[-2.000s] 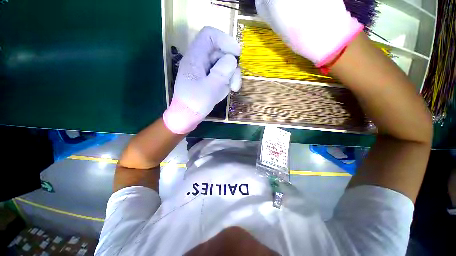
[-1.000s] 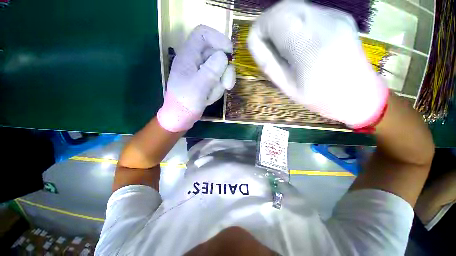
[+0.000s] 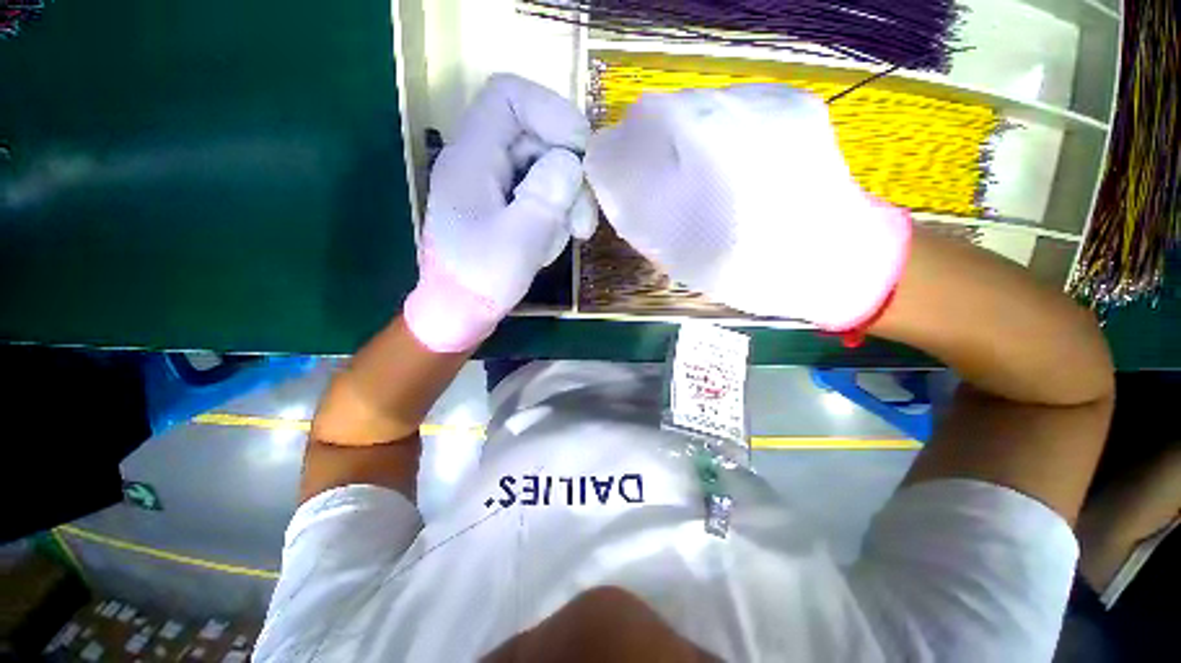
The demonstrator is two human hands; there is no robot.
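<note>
My left hand [image 3: 499, 194], in a white knit glove with pink cuff, is over the tray's left section, thumb and finger pinched on a tiny dark piece, apparently a connector housing, mostly hidden. My right hand [image 3: 745, 201], gloved alike, has its fingertips closed against the left fingertips. A thin dark wire [image 3: 865, 82] sticks out from behind the right hand over the yellow wires; its held end is hidden. The white tray [image 3: 409, 156] holds yellow wires [image 3: 920, 149], purple wires [image 3: 829, 29] beyond them, and brown wires [image 3: 622, 281] nearest me, mostly covered by the right hand.
The green bench [image 3: 207, 194] extends left of the tray. Mixed-colour wire bundles [image 3: 1146, 156] hang at the right edge. A dark piece [image 3: 434, 140] lies by the tray's left wall. A badge [image 3: 708, 378] hangs on my shirt. Part of another person's arm [image 3: 1133, 512] shows at lower right.
My right hand has come back from the far compartments towards me and left, and now meets my left fingertips. The left hand stays pinched, shifted slightly left. The tray also appears slightly further left.
</note>
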